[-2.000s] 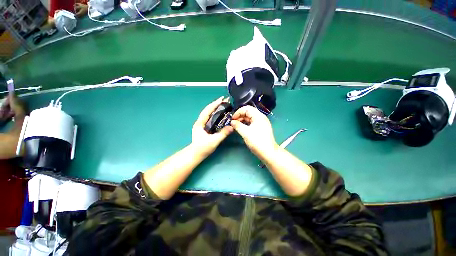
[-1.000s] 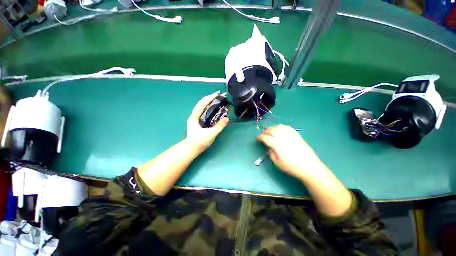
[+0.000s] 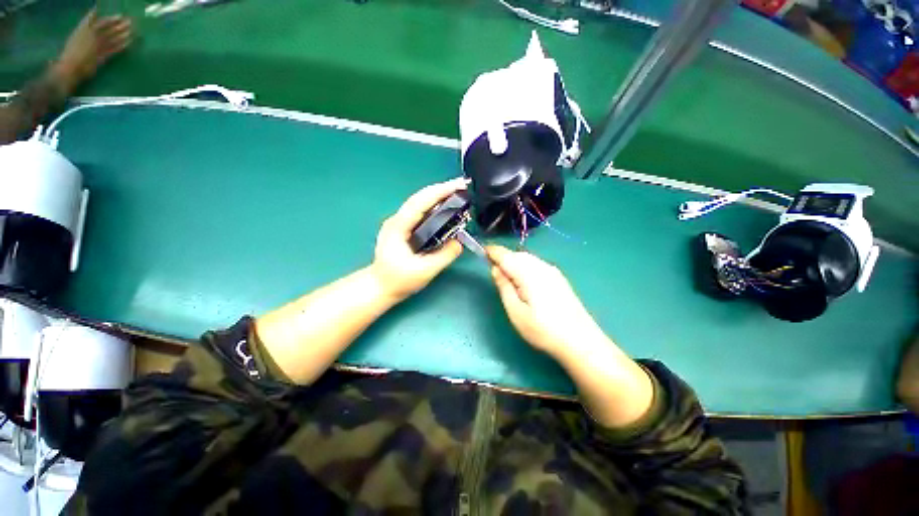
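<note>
My left hand (image 3: 408,247) holds the black camera module (image 3: 435,224), its open side facing right. My right hand (image 3: 534,297) holds slim tweezers (image 3: 472,242) like a pencil, their tips at the module's open side. Whether the tips grip anything cannot be told. Just behind the module, the white PTZ housing (image 3: 511,96) stands on the bench with its black ball shell (image 3: 512,161) towards me. Thin red, blue and white wire leads (image 3: 522,214) hang from the shell's opening.
A second housing (image 3: 821,242) with a wired module (image 3: 724,264) is at the right. Another housing (image 3: 38,207) is at the left edge, with more below the bench. A metal post (image 3: 645,86) rises by the belt rail. Another person's hand (image 3: 99,40) is over the belt (image 3: 302,60) at upper left.
My right hand has picked up the tweezers from the bench and moved left to the module. The view has shifted, and another person's arm now reaches over the belt.
</note>
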